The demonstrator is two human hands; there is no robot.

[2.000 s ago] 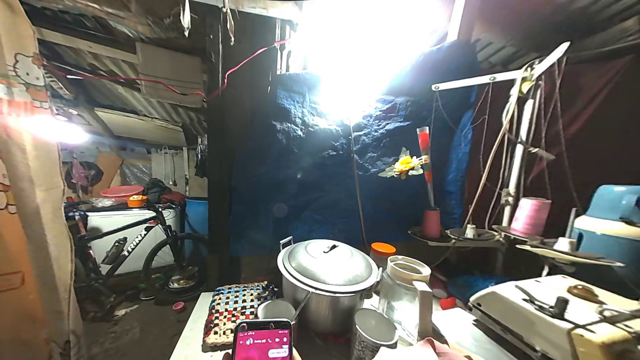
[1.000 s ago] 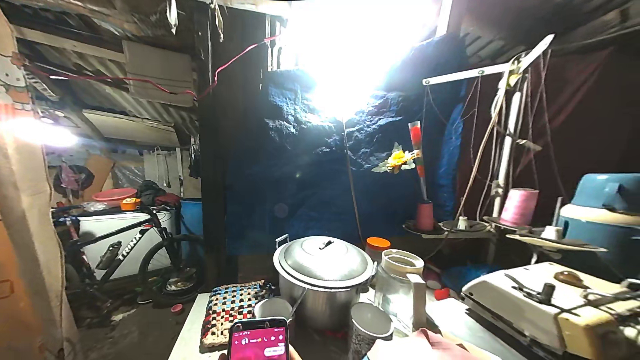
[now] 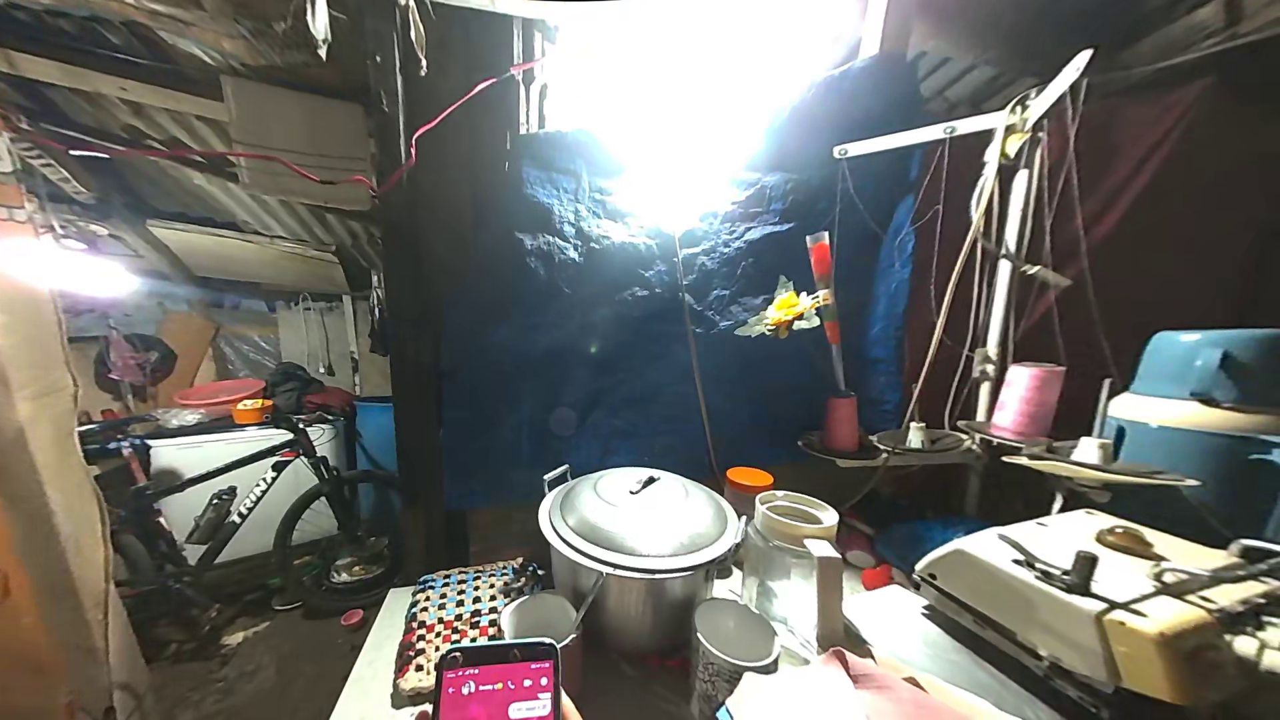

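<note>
At the bottom edge, my left hand (image 3: pixel 570 706) holds a smartphone (image 3: pixel 498 684) upright, its pink screen lit; only fingertips show beside the case. My right hand is not visible. Behind the phone stands a cup (image 3: pixel 540 618) with a spoon handle leaning out. A patterned cup (image 3: pixel 735 645) is to the right, touching pale pink fabric (image 3: pixel 865 684) or close to it. A large lidded aluminum pot (image 3: pixel 645 600) stands behind the cups. Beside it are a clear jar (image 3: pixel 775 585) and an orange-lidded container (image 3: pixel 749 482). A woven multicolored mat (image 3: pixel 455 610) lies left of the pot.
On the right are a sewing machine (image 3: pixel 1080 590), thread cones (image 3: pixel 1028 400) on a stand and a blue jug (image 3: pixel 1190 430). A bicycle (image 3: pixel 250 500) stands at left beyond the white table (image 3: pixel 375 655). A blue tarp (image 3: pixel 600 380) hangs behind, under a bright lamp.
The view has shifted slightly. The phone remains held at the bottom edge and sits lower in the picture than one second ago.
</note>
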